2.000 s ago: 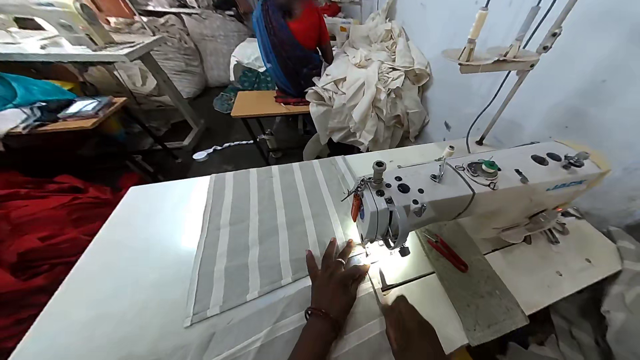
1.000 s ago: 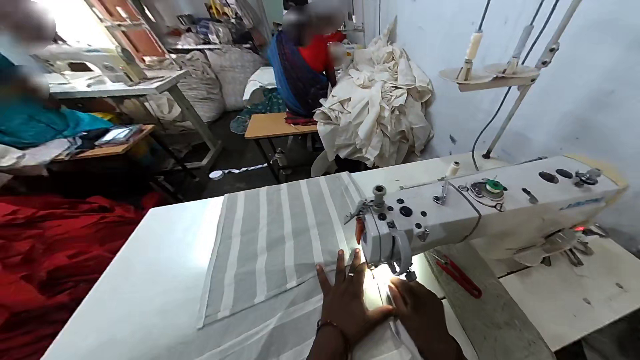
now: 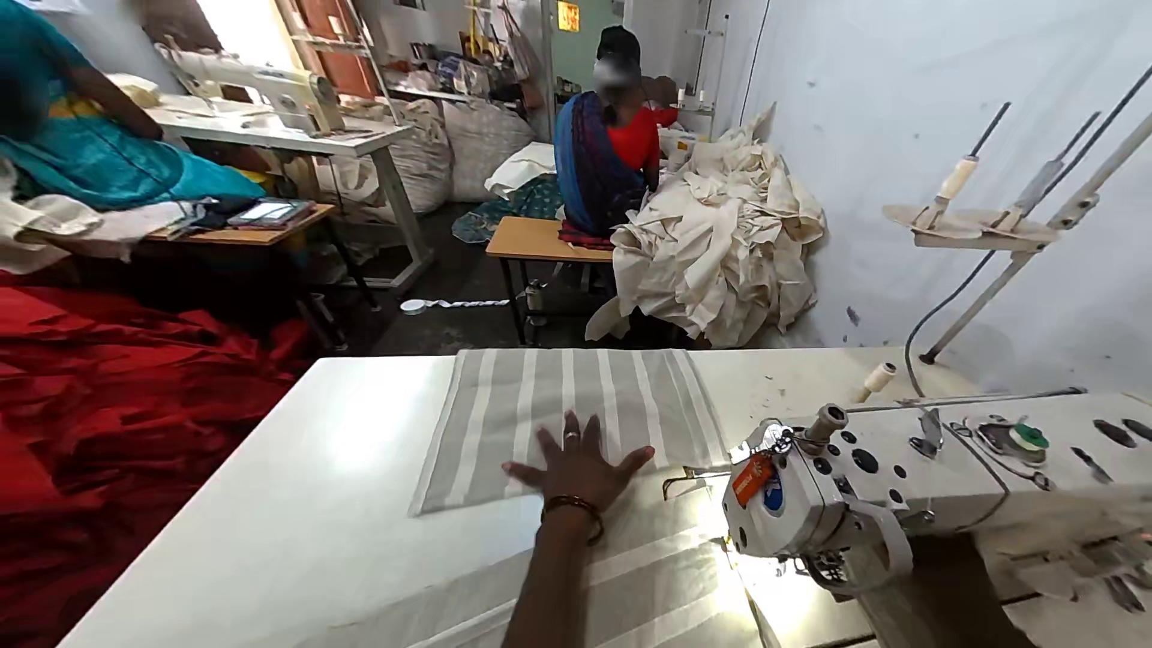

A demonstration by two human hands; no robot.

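Observation:
My left hand (image 3: 580, 468) lies flat with fingers spread on a grey and white striped cloth (image 3: 540, 387), left of the sewing machine's head (image 3: 810, 504). It wears a ring and bangles. The cloth lies over the white table, its near part folded or overlapping and running to the lit needle area. Right of the needle area, a blurred brown shape, seemingly my right arm, passes behind the machine head; my right hand is hidden there, so its hold cannot be told. A green bobbin (image 3: 1029, 436) sits on top of the machine.
Red cloth (image 3: 117, 432) is heaped left of the white table (image 3: 297, 477). Beyond the far edge stand a wooden-topped bench (image 3: 544, 241), a seated person and piled cream cloth (image 3: 720, 234). Another person sits at upper left. A thread stand (image 3: 985, 236) rises at the right.
My left hand has moved from beside the needle onto the cloth farther left, fingers spread. My right hand has left the near side of the needle. The view has shifted.

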